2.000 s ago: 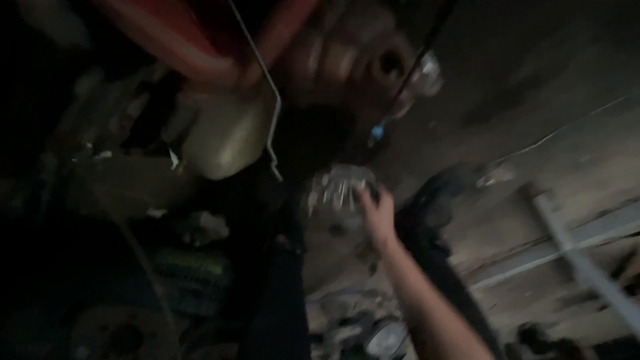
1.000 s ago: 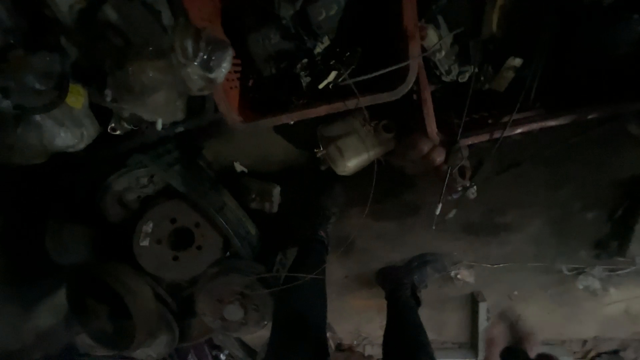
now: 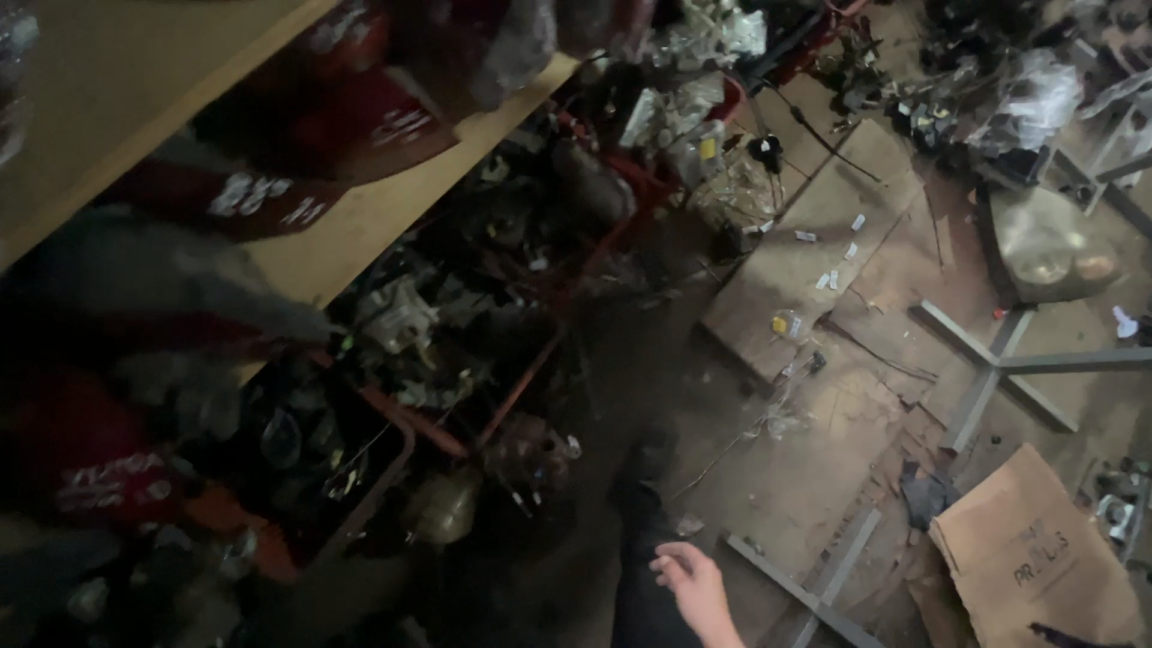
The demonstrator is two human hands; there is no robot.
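Note:
My right hand (image 3: 691, 580) hangs low in the view, beside my dark trouser leg (image 3: 643, 558). Its fingers are loosely curled, and whether they hold anything small cannot be made out. Left of the leg lie grimy parts, among them a yellowish plastic container (image 3: 447, 506) near a red metal frame (image 3: 423, 423). Of my left hand nothing shows.
Wooden shelves (image 3: 405, 184) with red, plastic-wrapped parts rise at upper left. Flattened cardboard (image 3: 810, 261) with small white pieces lies on the floor. Grey metal cross-shaped frames (image 3: 985, 364), a printed cardboard box (image 3: 1035, 549) and a wrapped bundle (image 3: 1048, 243) are at right.
The view has swung widely, bringing the shelves and cardboard into sight. My right hand, blurred at the lower edge one second ago, now shows beside my leg.

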